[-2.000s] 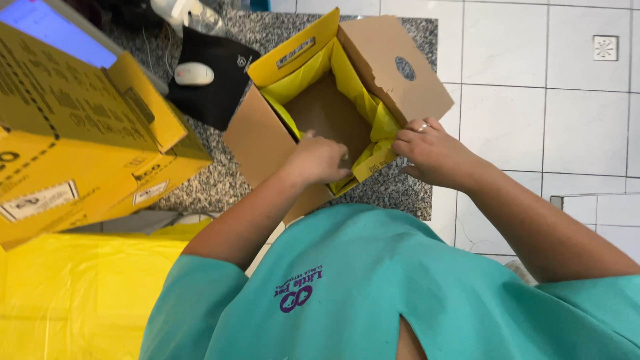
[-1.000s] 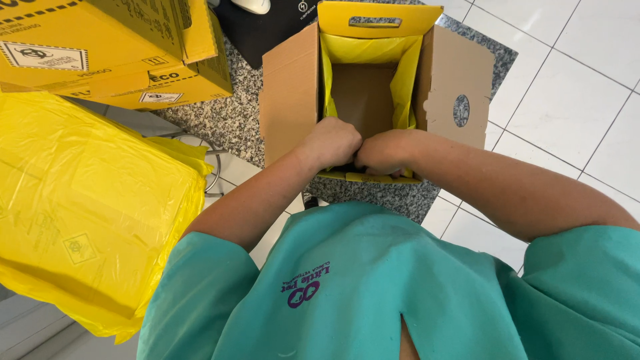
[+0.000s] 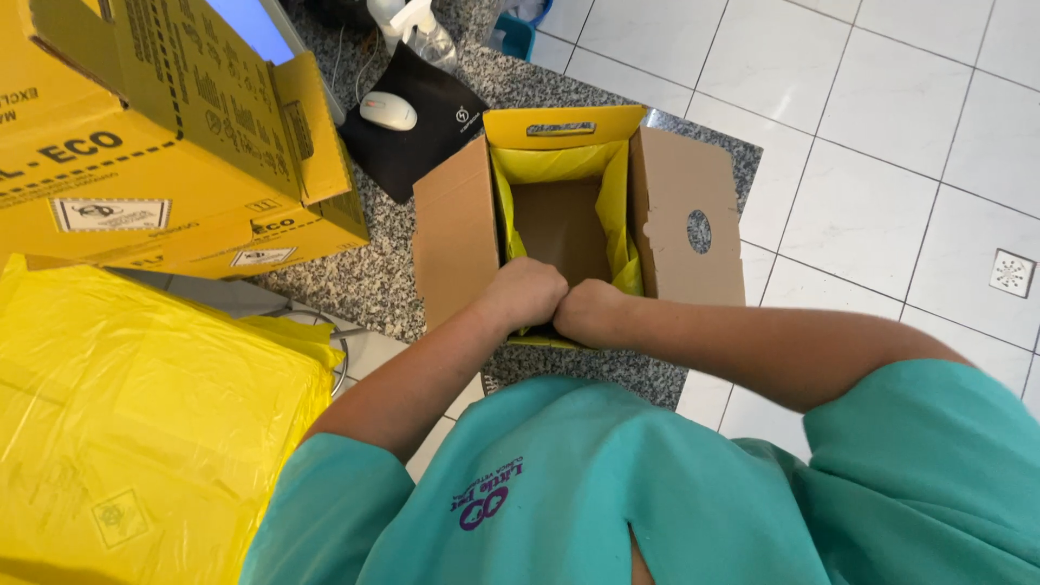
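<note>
An open cardboard box (image 3: 686, 219) stands on the granite counter, its brown side flaps folded out and its yellow far flap, with a handle slot, upright. A yellow liner (image 3: 561, 158) covers its inner walls, and the brown bottom shows within. At the near rim, my left hand (image 3: 528, 294) is curled closed, knuckles up. Against it, also closed, lies my right hand (image 3: 591, 313). Both seem to pinch the liner's near edge, though the fingertips are hidden under the hands.
Larger yellow cardboard boxes (image 3: 203, 195) stand at the left, above a yellow plastic-covered stack (image 3: 146, 406). On the granite counter (image 3: 325, 284) are a black mouse pad (image 3: 431, 130), a white mouse (image 3: 388, 110) and a clear spray bottle (image 3: 435, 45). Tiled floor (image 3: 861, 195) lies to the right.
Two seconds ago my hands were apart, the right one at the box's right near corner; now they meet at the near rim. The box has turned squarer to me. The view has shifted.
</note>
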